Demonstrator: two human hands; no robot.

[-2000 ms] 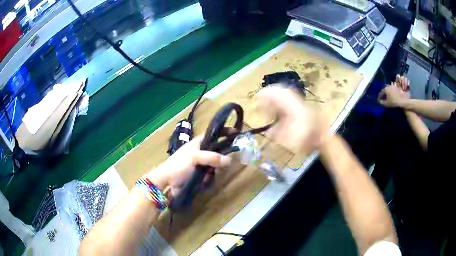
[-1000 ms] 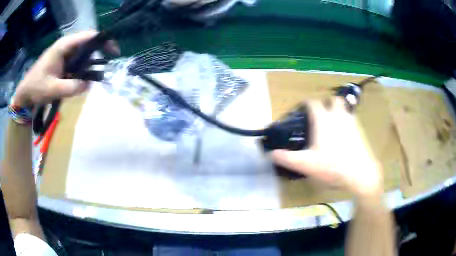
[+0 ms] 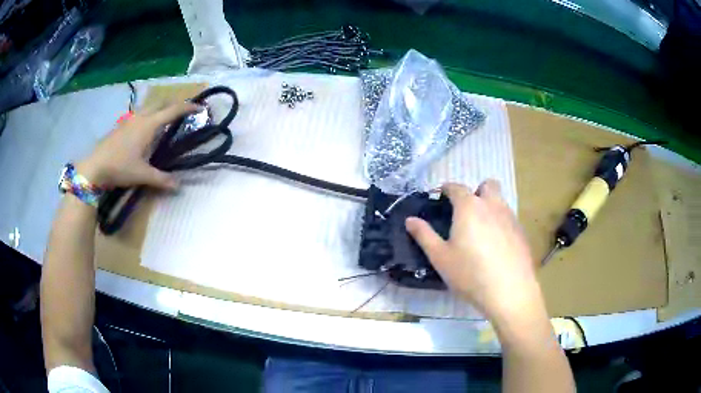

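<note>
The black fan unit (image 3: pixel 380 238) lies on the right part of the white foam sheet (image 3: pixel 254 230), with short fine wires at its near edge. My right hand (image 3: pixel 480 249) rests on the unit's right side, thumb and fingers around its edge; part of the unit is hidden under it. The thick black unit cable (image 3: pixel 296 179) runs left from the unit to a coil. My left hand (image 3: pixel 131 153) lies over the left side of the coil, fingers spread; its hold on the coil is partly hidden. A silvery wrapped end shows by its fingers.
A clear bag of screws (image 3: pixel 411 123) lies just behind the unit. Loose screws (image 3: pixel 295 95) and thin leads (image 3: pixel 315 54) are at the back. The electric screwdriver (image 3: pixel 592 201) lies on the right cardboard (image 3: pixel 538 169). A green conveyor runs behind the bench.
The fan unit has come down onto the foam sheet under my right hand. My left hand has lowered the coiled cable to the bench's left side. The view has shifted.
</note>
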